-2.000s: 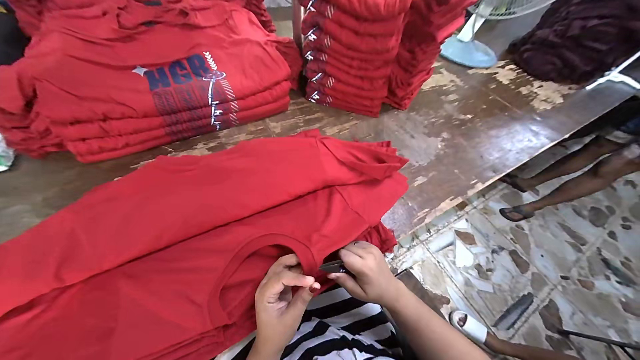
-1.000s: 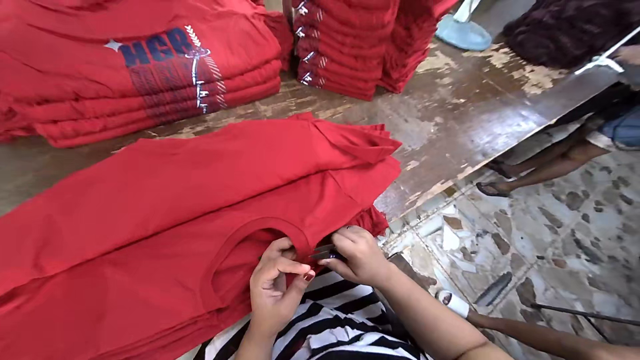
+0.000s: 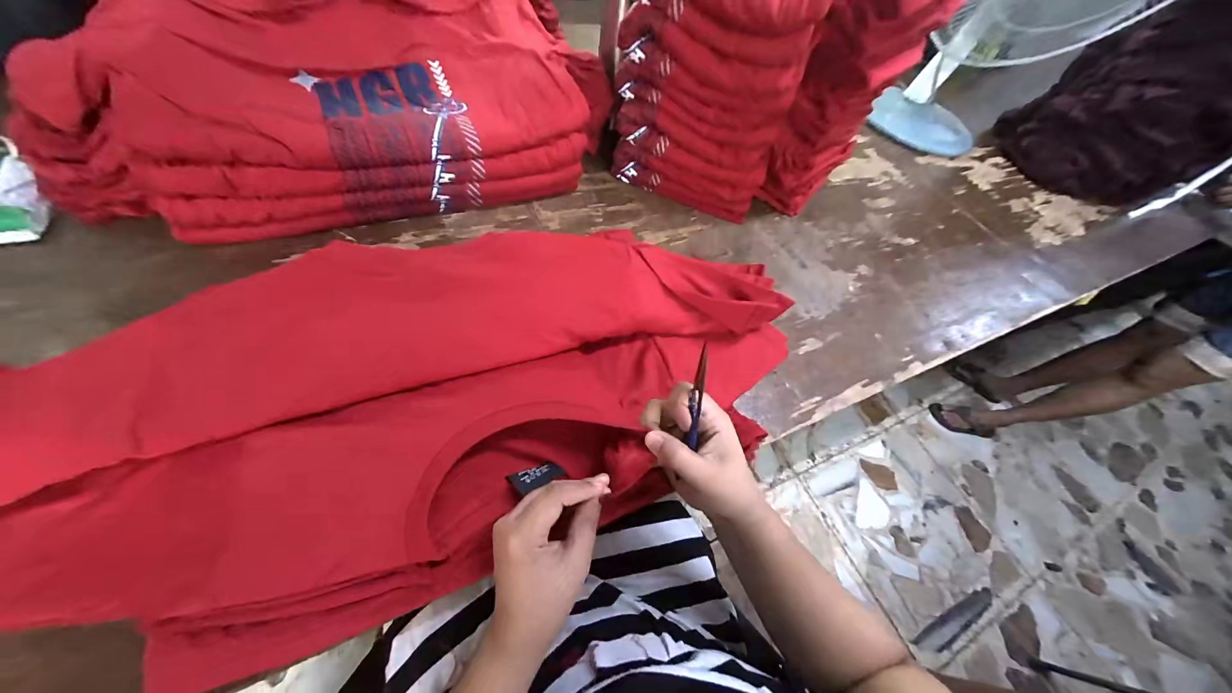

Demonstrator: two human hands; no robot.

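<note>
A pile of plain red T-shirts (image 3: 289, 481) lies across the near part of the wooden table. The top shirt's round neckline faces me, with a black neck label (image 3: 535, 477) inside it. My left hand (image 3: 549, 539) is beside the label, thumb and index fingertips pinched together; whether something thin is between them is too small to tell. In my right hand (image 3: 703, 448), over the shirt's shoulder near the neckline, is a small pair of thread snips (image 3: 697, 395), blades pointing up and away.
Printed red shirts (image 3: 366, 125) are stacked at the back left, folded red shirts (image 3: 712, 106) beside them. An electric fan's base (image 3: 920, 121) and dark maroon cloth (image 3: 1126, 115) stand farther right on the worn wooden table (image 3: 866, 260). Another person's legs (image 3: 1088, 375) are beyond its edge.
My right hand has lifted off the neckline, and the snips now point upward. My left hand has drawn slightly apart from it; the black label now shows.
</note>
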